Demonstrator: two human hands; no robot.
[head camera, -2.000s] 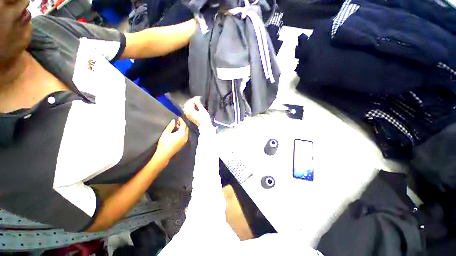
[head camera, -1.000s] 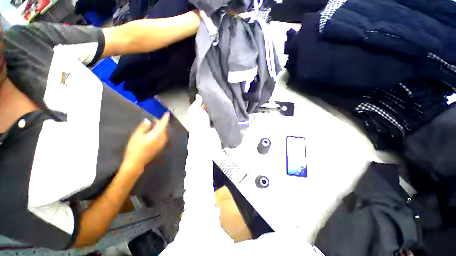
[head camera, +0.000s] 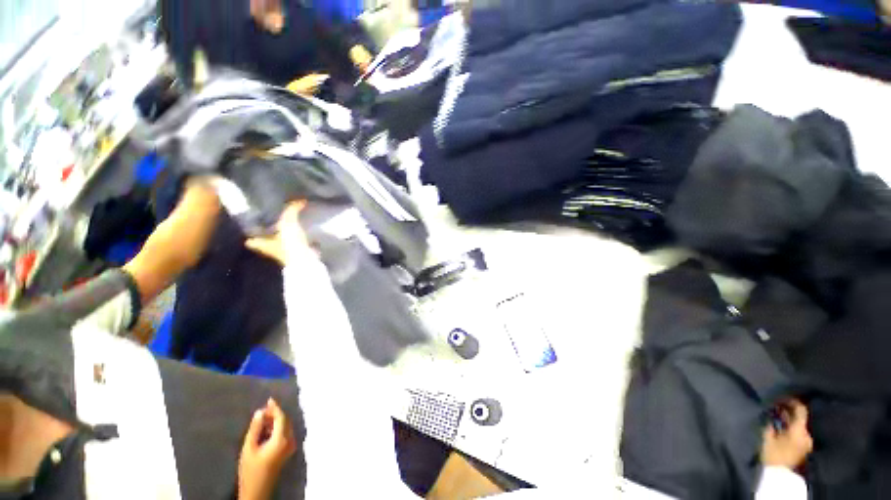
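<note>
My left hand (head camera: 278, 237), in a white sleeve, reaches far to the left with its fingers apart, at the edge of a grey garment (head camera: 366, 293) with white tapes. Blur hides whether it touches the cloth. My right hand (head camera: 789, 437) is at the lower right, over a dark jacket (head camera: 684, 381). Its fingers are curled around a small dark item that looks like thread snips, mostly hidden. The jacket lies in folds on the white table.
Two thread spools (head camera: 485, 411), a smartphone (head camera: 528, 334), a narrow box (head camera: 451, 271) and a checked swatch (head camera: 435, 414) lie on the white table (head camera: 576, 293). Navy garments (head camera: 586, 88) are stacked beyond. A person in a grey-and-white shirt (head camera: 122, 410) stands left, an arm at the grey garment.
The view has swung left and forward. My left hand has moved away from the other person's shirt hem to the grey garment. My right hand has come into view over the dark jacket.
</note>
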